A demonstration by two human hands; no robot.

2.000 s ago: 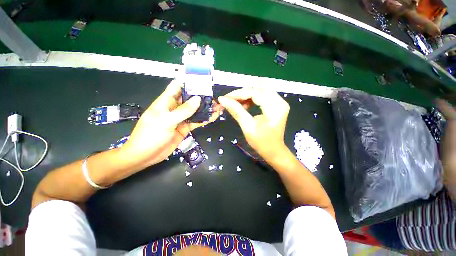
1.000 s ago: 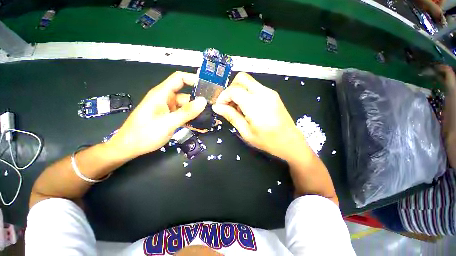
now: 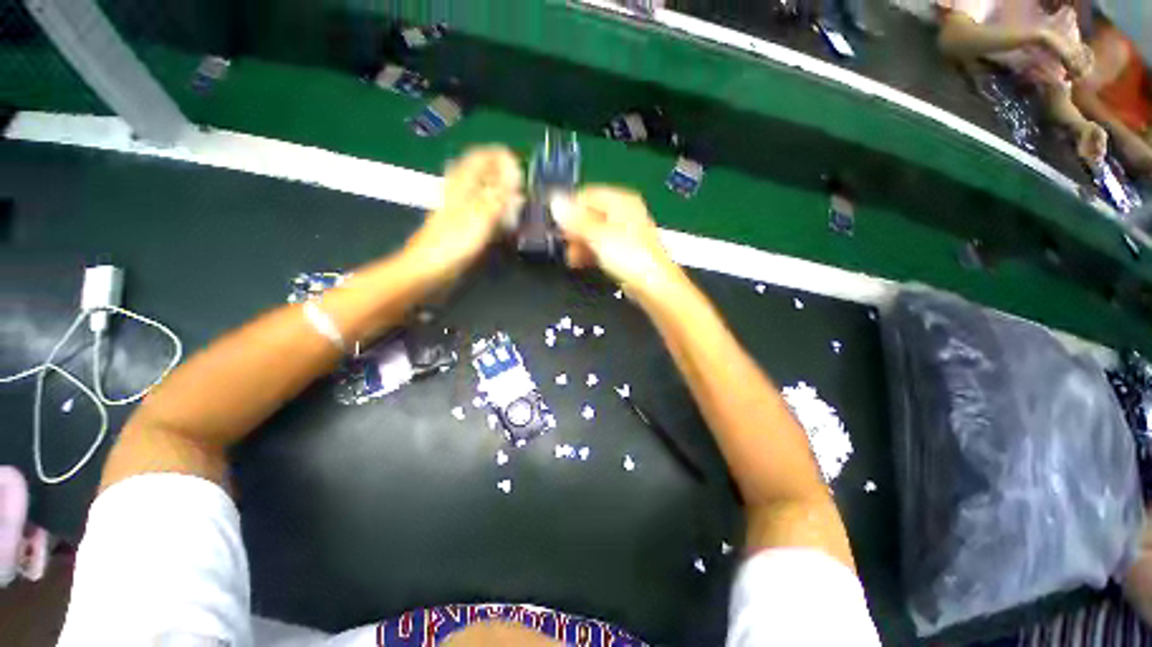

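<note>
A phone board assembly (image 3: 553, 167), blurred, is held up over the bench's far white edge, its blue end pointing away from me and its dark end towards me. My right hand (image 3: 609, 230) grips it from the right, thumb on its middle. My left hand (image 3: 478, 209) is blurred at its left side; whether its fingers grip the unit I cannot tell. A waiting unit (image 3: 512, 389) with a dark ringed circle lies on the bench below my hands. Another unit (image 3: 394, 367) lies left of it, and a third (image 3: 316, 286) is partly hidden by my left forearm.
Tiny white pieces (image 3: 565, 451) are scattered mid-bench beside a thin dark stick (image 3: 663, 434). A white pile (image 3: 819, 432) lies right, next to a plastic-wrapped bundle (image 3: 1011, 461). A looped white cable (image 3: 101, 303) lies left. Units (image 3: 686, 176) sit on the green belt (image 3: 758, 190). Other people's arms (image 3: 1011, 38) show top right.
Both hands and the unit have moved forward, away from me, to the bench's far edge. My left hand has shifted off the unit's dark end to its side. The view has shifted, too.
</note>
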